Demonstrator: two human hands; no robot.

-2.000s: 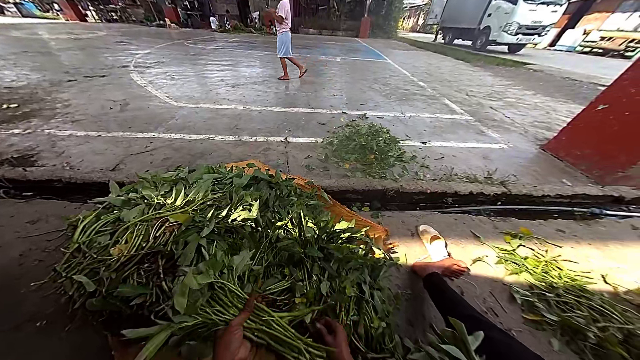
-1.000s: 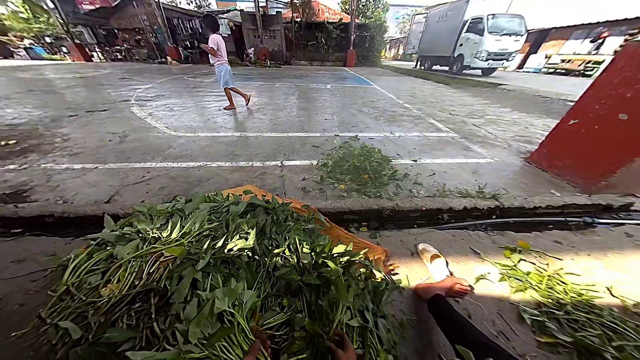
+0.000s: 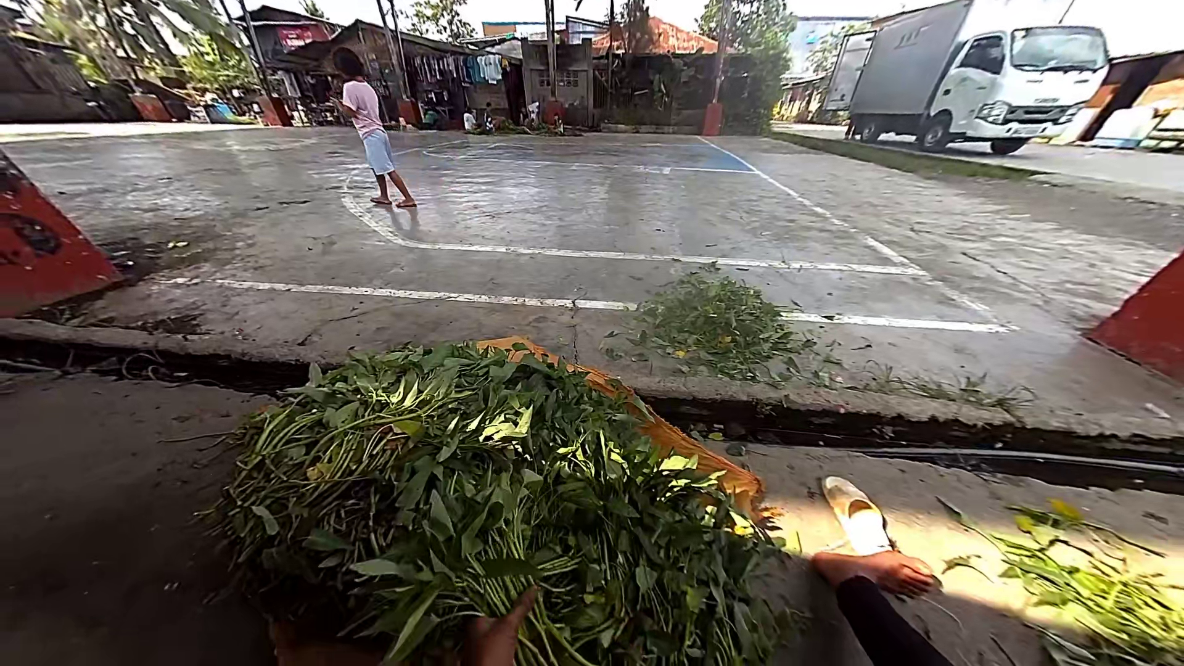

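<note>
A large heap of leafy green stems [image 3: 481,481] lies on an orange mesh sack [image 3: 694,449] in front of me. One hand [image 3: 499,634] shows at the bottom edge, its thumb or a finger raised against the stems near the middle of the heap; by its place it seems to be my left hand. Leaves and the frame edge hide the rest of it, so its grip cannot be told. My right hand is not visible. My bare foot [image 3: 893,569] rests to the right of the heap, beside a light slipper [image 3: 856,518].
Loose stems [image 3: 1091,583] lie at the right. Beyond a gutter [image 3: 795,430] with a pipe, a pile of leaves [image 3: 721,324] sits on the concrete court. Red post bases [image 3: 46,240] flank the view. A person [image 3: 370,129] walks farther off; a white truck [image 3: 980,83] stands back right.
Two hands showed at the near edge of the heap before; one shows now. The walking person has moved left across the court. The view has turned left.
</note>
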